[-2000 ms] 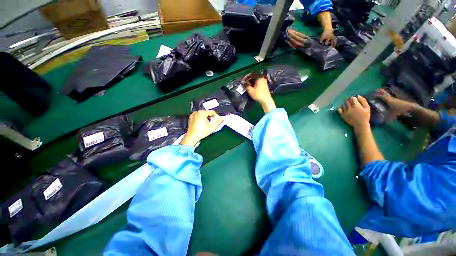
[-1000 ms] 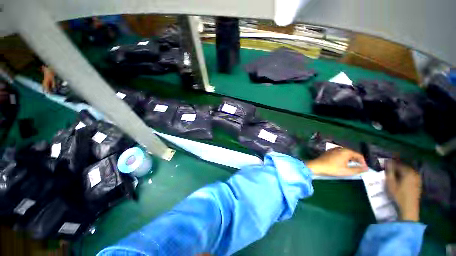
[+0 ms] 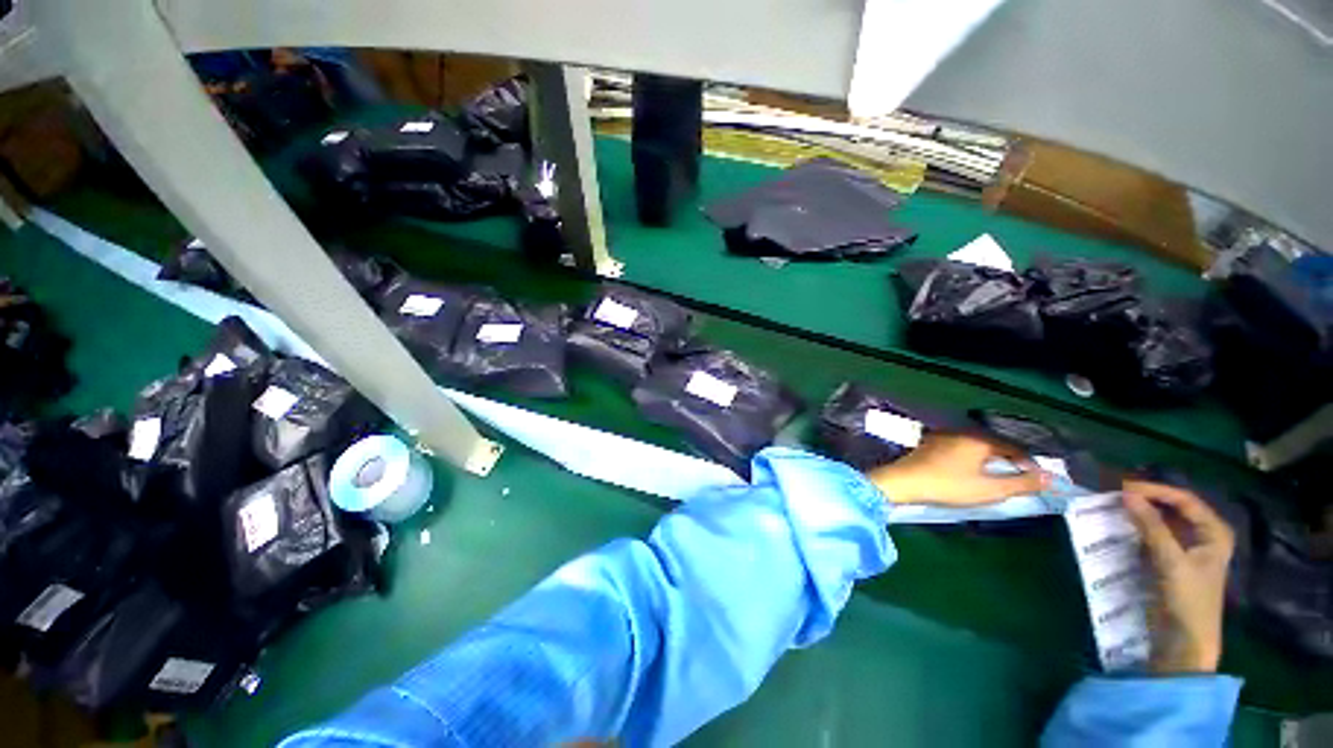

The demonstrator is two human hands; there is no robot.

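Observation:
My left hand (image 3: 958, 475) grips the label strip where the pale-blue backing paper (image 3: 614, 456) runs off to the left along the belt's near edge. My right hand (image 3: 1187, 563) pinches the printed label strip (image 3: 1111, 585), which hangs down beside its fingers. A bagged parcel (image 3: 866, 427) with a white label lies on the belt just behind my left hand. Another bagged parcel (image 3: 1023, 428) lies partly hidden behind my hands. More labelled parcels (image 3: 716, 399) lie in a row to the left. Whether a single label is at my fingertips I cannot tell.
A pale-blue roll (image 3: 383, 478) stands on the near bench beside a heap of labelled black parcels (image 3: 263, 526). A grey metal post (image 3: 278, 263) crosses the left side. Flat black bags (image 3: 811, 212) and bunched parcels (image 3: 1023, 307) lie on the far ledge. A carton (image 3: 1096, 197) is behind.
The view has swung left since the first frame, bringing in the parcel heap and roll. Both hands remain at the label strip; my right hand has left the parcel it touched at first.

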